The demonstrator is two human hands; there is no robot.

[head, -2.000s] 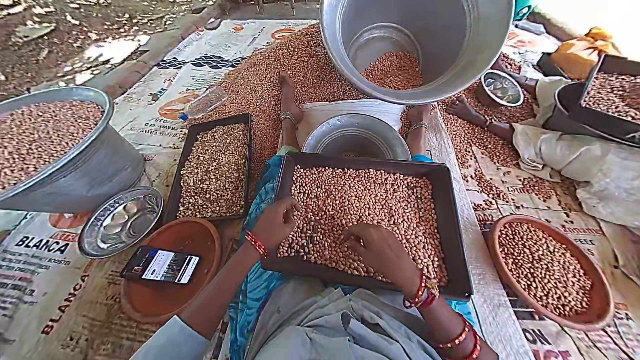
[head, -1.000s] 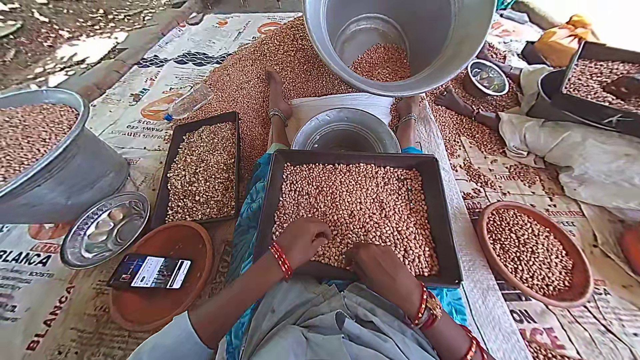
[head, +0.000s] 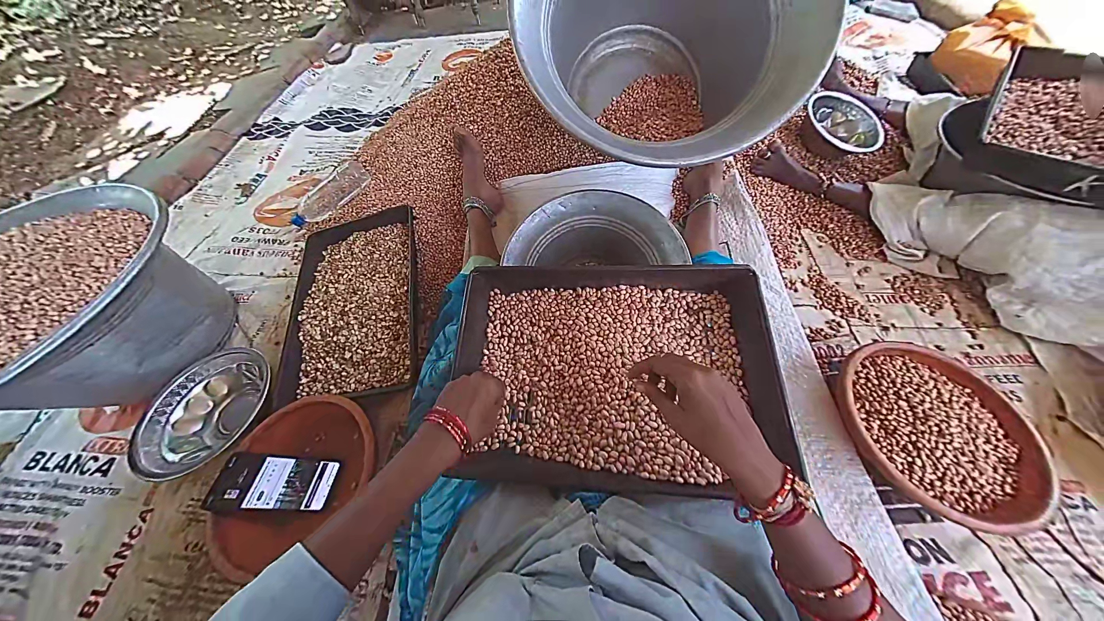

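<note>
A dark rectangular tray [head: 774,371] rests across my lap, its floor spread with pinkish-tan nuts or seeds [head: 595,362], perhaps peanuts. Over the tray's left side my left hand [head: 473,405] is curled, its fingertips turned down and partly hidden. My right hand [head: 690,401] hovers over the right half of the nuts, thumb and forefinger near each other; whether anything small is between them is unclear. Red bangles circle both wrists. Just beyond the tray stands a metal pot [head: 595,226], its lower part hidden by the tray.
A large tilted metal pot [head: 742,78] stands ahead before a nut heap [head: 431,112]. Leftward are a nut-filled metal tub [head: 155,319], second dark tray [head: 412,302], metal dish [head: 155,457] and clay dish [head: 366,423] bearing a phone [head: 274,483]. Rightward sit a clay bowl [head: 849,388] and another person's leg [head: 802,177].
Both hands were close together at the tray's near edge a second ago. Now they are apart, the left farther left and the right farther forward over the nuts.
</note>
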